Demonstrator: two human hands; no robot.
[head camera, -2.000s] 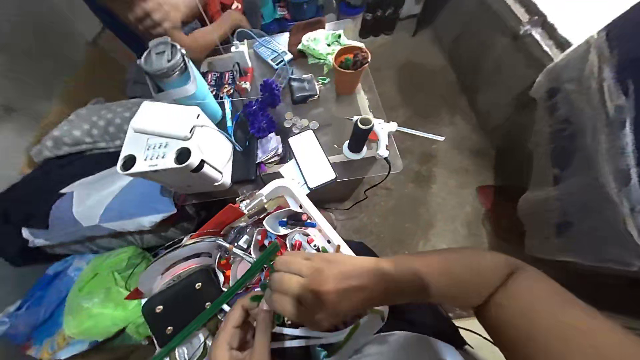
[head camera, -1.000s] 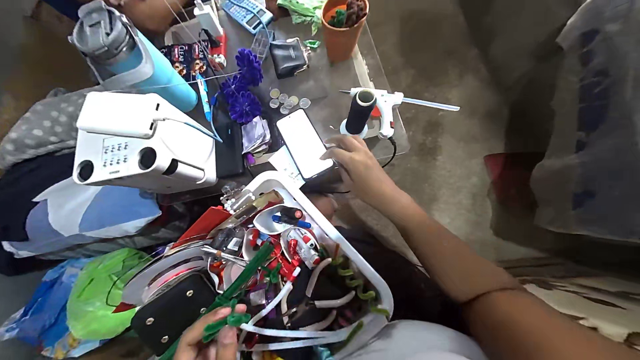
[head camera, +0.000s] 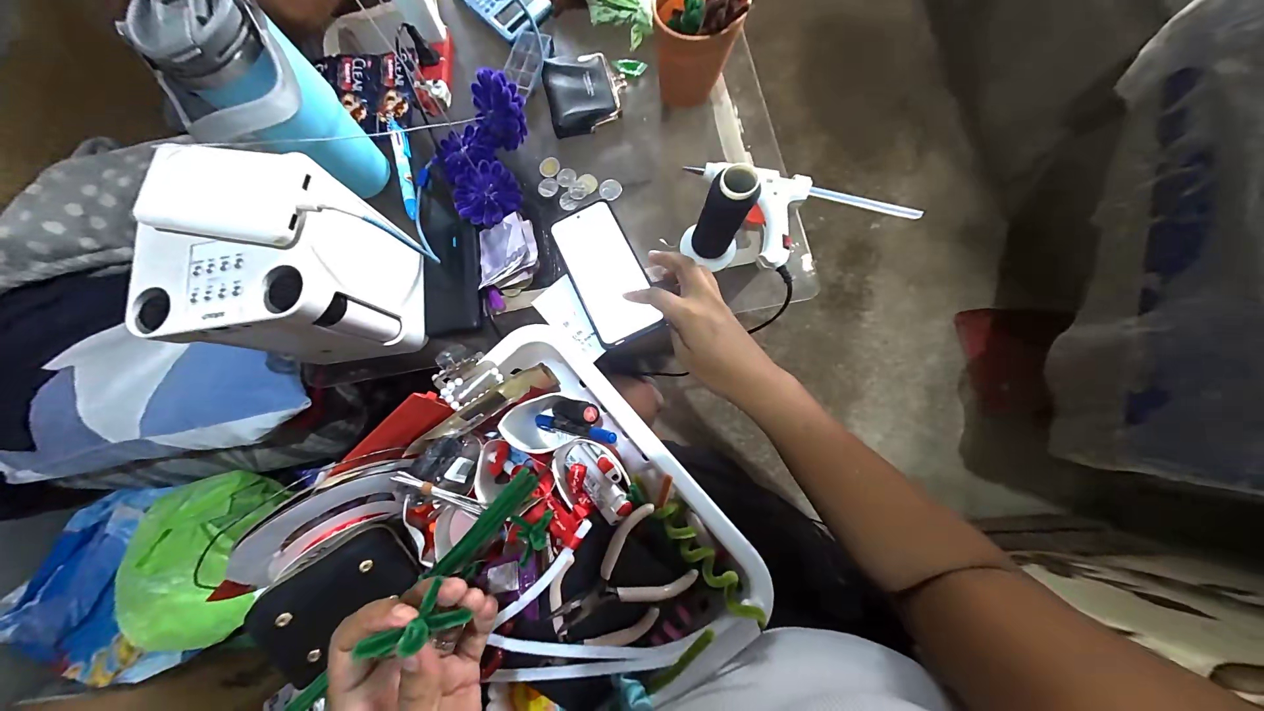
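Note:
My left hand (head camera: 420, 647), low in the view, holds green pipe cleaners (head camera: 413, 632) bent into small loops between thumb and fingers. A bundle of long green pipe cleaners (head camera: 489, 523) runs diagonally behind it, over the white plastic basket (head camera: 681, 474). My right hand (head camera: 691, 316) is at the right edge of a smartphone (head camera: 604, 272) with a bright screen, thumb and index finger apart, holding nothing. The phone lies partly on a paper (head camera: 568, 311) on the table. Pliers (head camera: 602, 597) with pale handles, markers (head camera: 576, 428) and a twisted green pipe cleaner (head camera: 706, 558) lie in the basket.
Right of the phone are a black thread spool (head camera: 726, 212) and a white glue gun (head camera: 780, 212) with a cord. Coins (head camera: 578, 186), purple flowers (head camera: 489, 148), a coin purse (head camera: 581, 94) and a terracotta-coloured pot (head camera: 696, 59) stand beyond. At left are a white device (head camera: 276, 286) and a blue bottle (head camera: 316, 118).
My right hand has left the pipe cleaners by my left hand, where it was two seconds ago, and moved up to the phone. My left hand still holds the green loops. The view has shifted.

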